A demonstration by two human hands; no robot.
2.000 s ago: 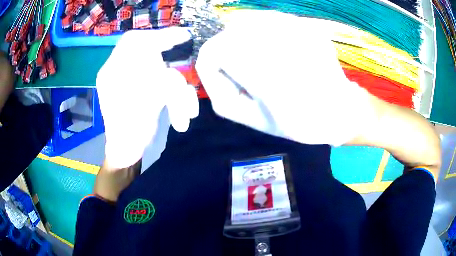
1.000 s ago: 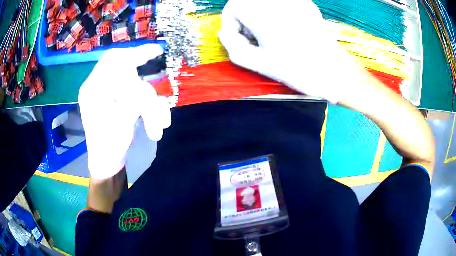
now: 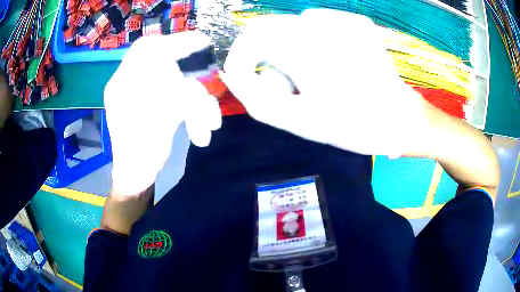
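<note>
My left hand [image 3: 149, 105], in an overexposed white glove, grips a connector housing [image 3: 198, 61] at its fingertips; its black part shows, with red just below it. My right hand [image 3: 319, 82], also in a white glove, is close to the right of the housing. Glare hides most of its fingers; a thin dark line with a yellow spot shows within it, but I cannot tell whether it holds a wire. Red wires [image 3: 439, 101], yellow wires [image 3: 427, 63] and teal-green wires [image 3: 422, 25] lie beyond and beside my right hand. Silvery crimp terminals [image 3: 219, 23] show between the hands.
A blue bin [image 3: 91, 55] heaped with red-and-black connectors is at upper left. Wired harnesses [image 3: 34, 68] lie left of it. A white divider [image 3: 480, 63] borders the wires on the right. Another person's dark sleeve [image 3: 25, 165] is at the left edge.
Since one second ago, my right hand has moved left and slightly down from over the wires to beside the connector housing. My left hand keeps its grip; the view has shifted a little.
</note>
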